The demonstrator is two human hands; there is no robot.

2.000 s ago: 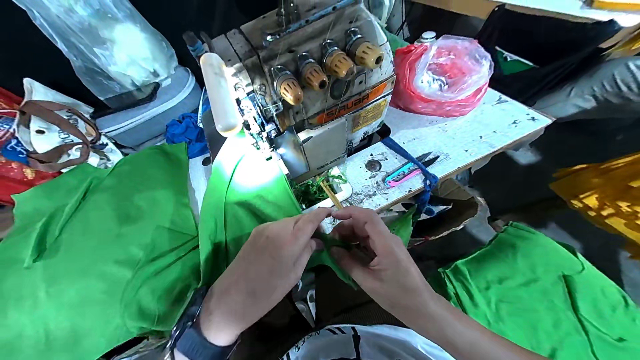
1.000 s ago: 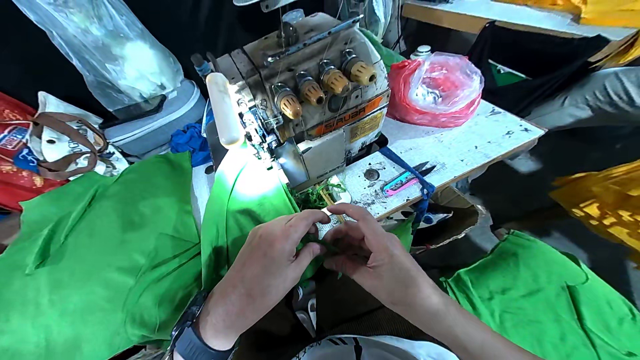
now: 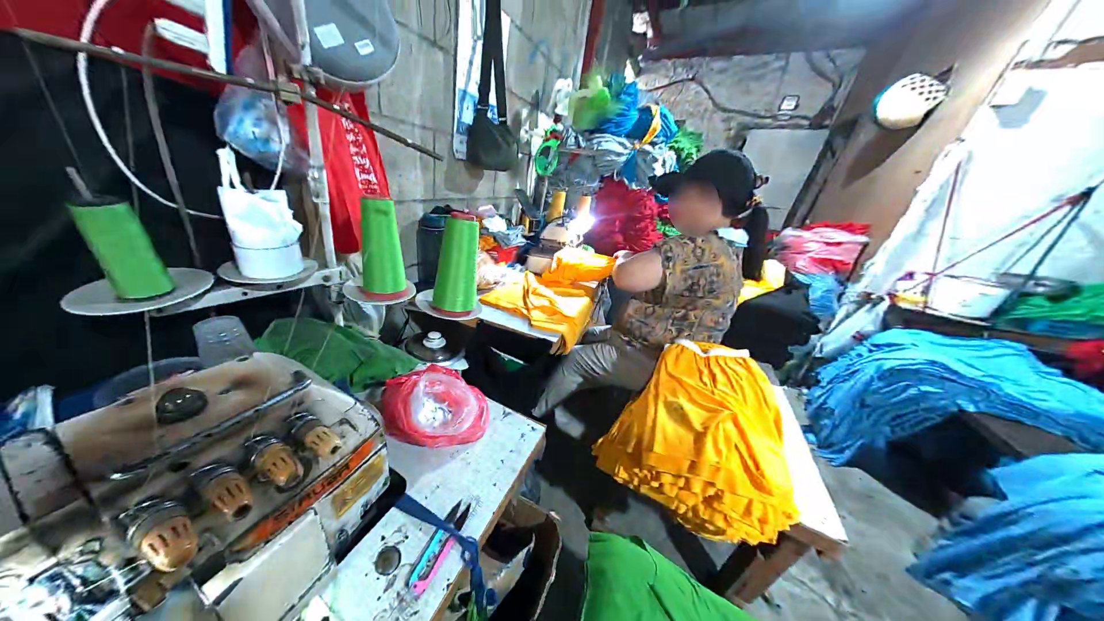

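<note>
Neither of my hands shows in the head view now, so what they hold or touch is hidden. An overlock sewing machine [image 3: 285,509] with several tan tension dials fills the lower left. Behind it, cones of green thread [image 3: 381,246] stand on round holders. On the white machine table [image 3: 466,483] lie thread snips [image 3: 434,552] with pink and blue handles, beside a dark blue cloth strip [image 3: 470,552]. A red and clear plastic bag [image 3: 435,405] rests near the table's far edge. Green fabric [image 3: 651,582] shows at the bottom edge.
A co-worker [image 3: 681,276] sits at another sewing table with yellow fabric [image 3: 548,302]. Yellow garments [image 3: 707,440] are heaped on a low wooden bench [image 3: 815,483]. Piles of blue fabric [image 3: 966,388] stand at the right. An open cardboard box [image 3: 539,552] is beside the machine table.
The view has swung up and to the right. Both hands, which were together over green fabric in front of the machine, are now out of view.
</note>
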